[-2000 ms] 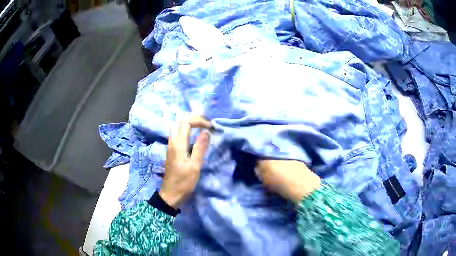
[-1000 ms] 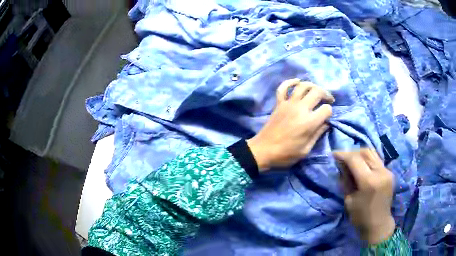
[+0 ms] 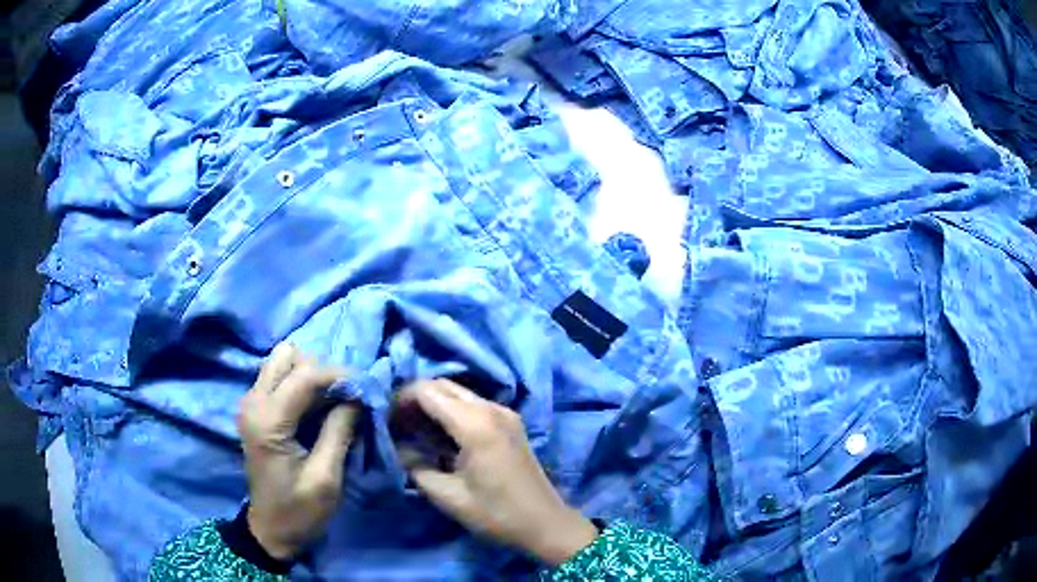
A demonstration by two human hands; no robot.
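Note:
A light blue patterned denim garment [image 3: 307, 250] lies in front of me with its paler inside showing. A placket with several round metal buttons curves across it, and a black label [image 3: 589, 323] sits to the right. My left hand [image 3: 298, 449] pinches a gathered fold of the cloth. My right hand [image 3: 483, 460] is just right of it at the same fold, fingers curled and slightly blurred. Whether the right fingers hold a tool is hidden.
More blue denim garments are heaped at the far side and along the right [image 3: 841, 330], with metal buttons and a small white dot. A strip of white table [image 3: 631, 188] shows between the piles. Darker cloth lies at the far right corner.
The view has swung right, so the grey bin has left it. My hands have come together at a bunched fold; my left hand has drawn back from its reach across the cloth.

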